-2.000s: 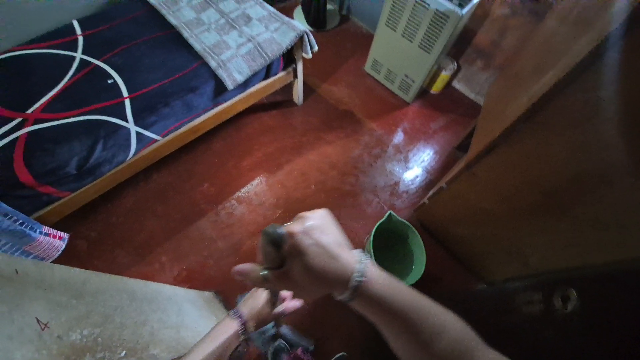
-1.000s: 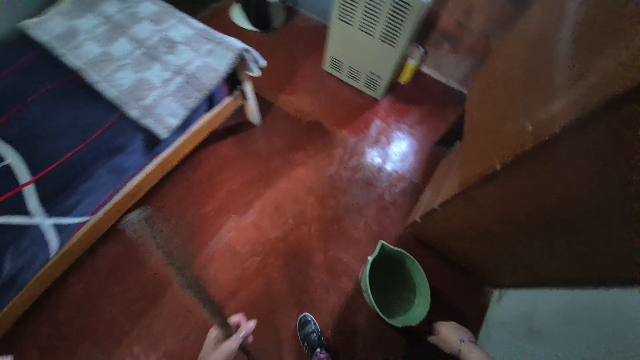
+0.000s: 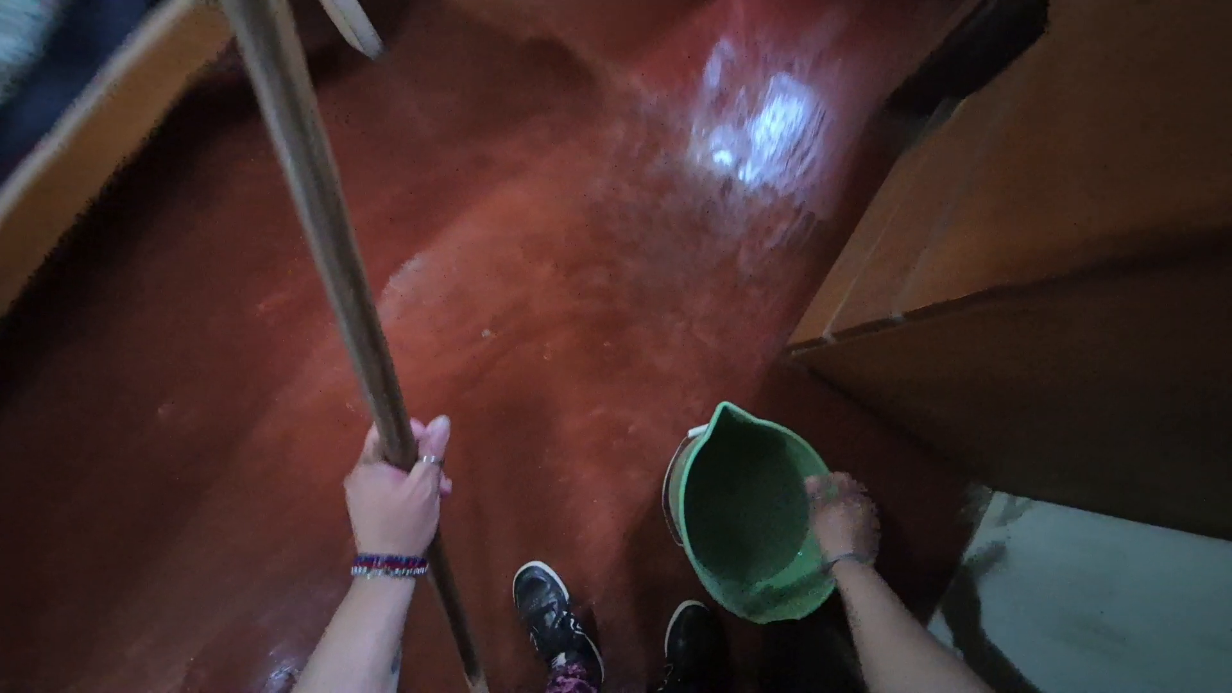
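My left hand [image 3: 397, 496] is closed around a long wooden pole [image 3: 332, 241], which runs from the top left down past my wrist; neither of its ends can be made out. A green plastic bucket [image 3: 688, 481] with a pouring spout and a wire handle stands on the red floor in front of my feet. My right hand [image 3: 843, 520] grips the right rim of this bucket, with the fingers over the edge. The inside of the bucket is dark, and I cannot tell what is in it.
A wooden bed frame [image 3: 106, 125] runs along the upper left. Brown wooden furniture [image 3: 1039, 318] stands at the right, with a pale surface [image 3: 1097, 587] below it. My black shoes [image 3: 549, 602] are on the red floor [image 3: 539, 337], which reflects light near the top.
Both hands were together around the pole's upper part two seconds ago. Since then my right hand has let go of it, moved right and taken hold of the bucket's rim. The view has tilted down.
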